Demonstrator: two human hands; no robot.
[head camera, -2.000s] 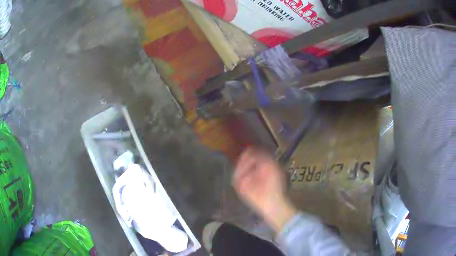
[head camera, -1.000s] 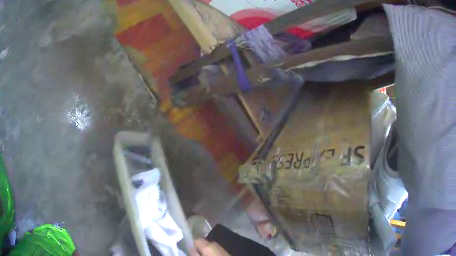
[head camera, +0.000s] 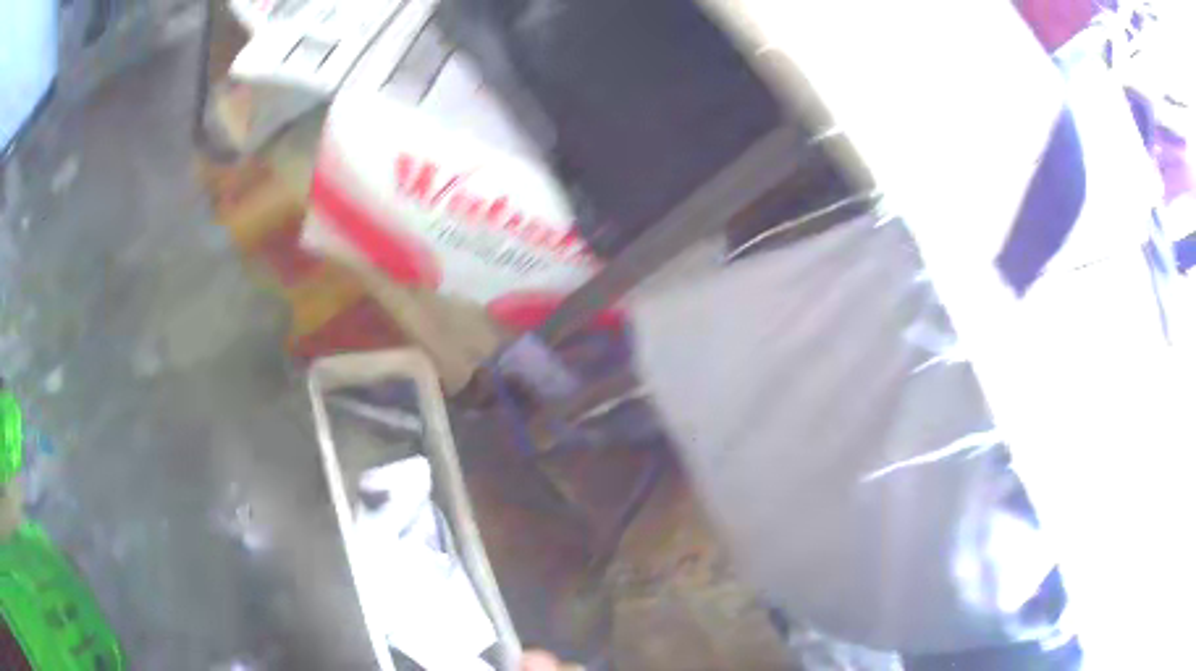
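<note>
A long, narrow, pale tray is at lower centre-left, its near end cut off by the bottom edge. A crumpled white cloth or paper bundle lies inside it. A small part of my right hand shows at the bottom edge, against the tray's right rim. It appears to grip the rim; most of the hand is cut off. My left hand is not in view. The picture is blurred.
A white-red Wahaha carton is beyond the tray. Grey fabric hangs at centre right beside the bright white table cover. A green sack is at lower left, with orange-patterned sheeting on the floor.
The view has swung towards the table, bringing in its white cover. My right hand moved from above the floor by the brown carton to the tray's rim. The tray has moved away from the sacks.
</note>
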